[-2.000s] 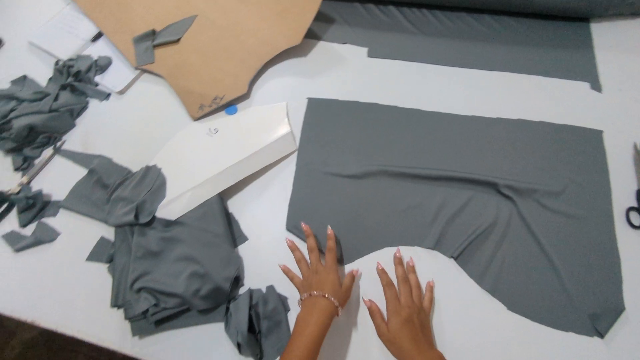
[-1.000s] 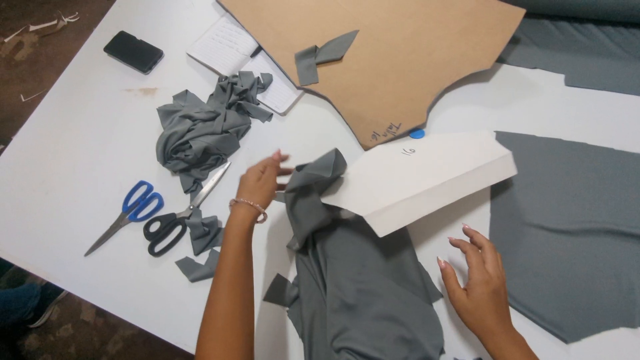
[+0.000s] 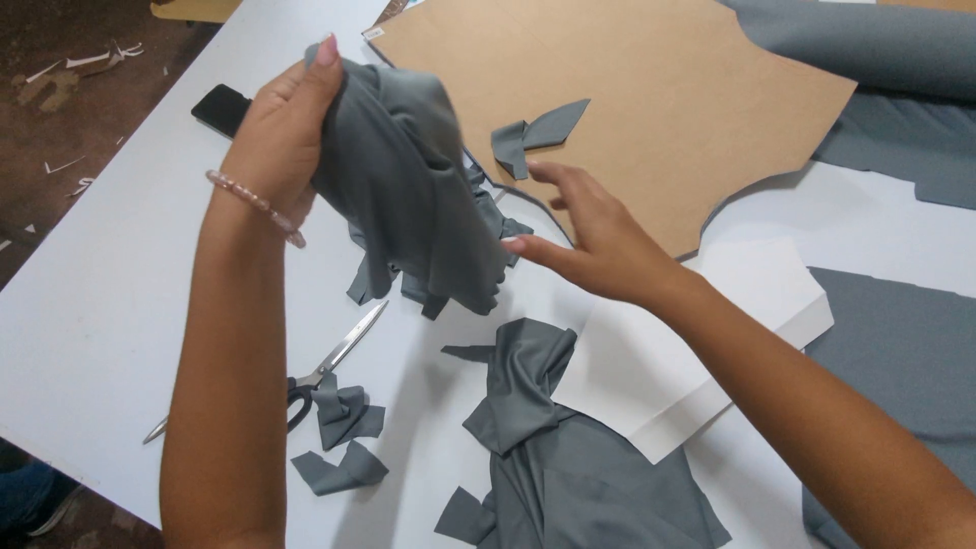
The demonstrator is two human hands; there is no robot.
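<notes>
My left hand (image 3: pixel 286 126) grips the top edge of a bunched piece of grey fabric (image 3: pixel 412 183) and holds it up, hanging over the white table. To the right of the hanging cloth is my right hand (image 3: pixel 587 229), its thumb and fingers apart, the thumb tip close to the cloth's edge. Below lies a heap of grey fabric (image 3: pixel 595 480), partly under a folded white paper pattern (image 3: pixel 686 343). A large brown cardboard pattern (image 3: pixel 648 91) bears two small grey scraps (image 3: pixel 557 124) beside my right fingertips. A large cut grey piece (image 3: pixel 892 366) lies at the right.
Black-handled scissors (image 3: pixel 339 354) lie left of centre, near small grey scraps (image 3: pixel 343 469). Partly behind my left hand is a black phone (image 3: pixel 221 108). More scraps (image 3: pixel 518 229) show behind the hanging cloth. A roll of grey fabric (image 3: pixel 877 49) lies at the top right.
My left hand has moved up from the table and now holds up a grey cloth. My right hand has moved up across the paper pattern. The view has shifted left.
</notes>
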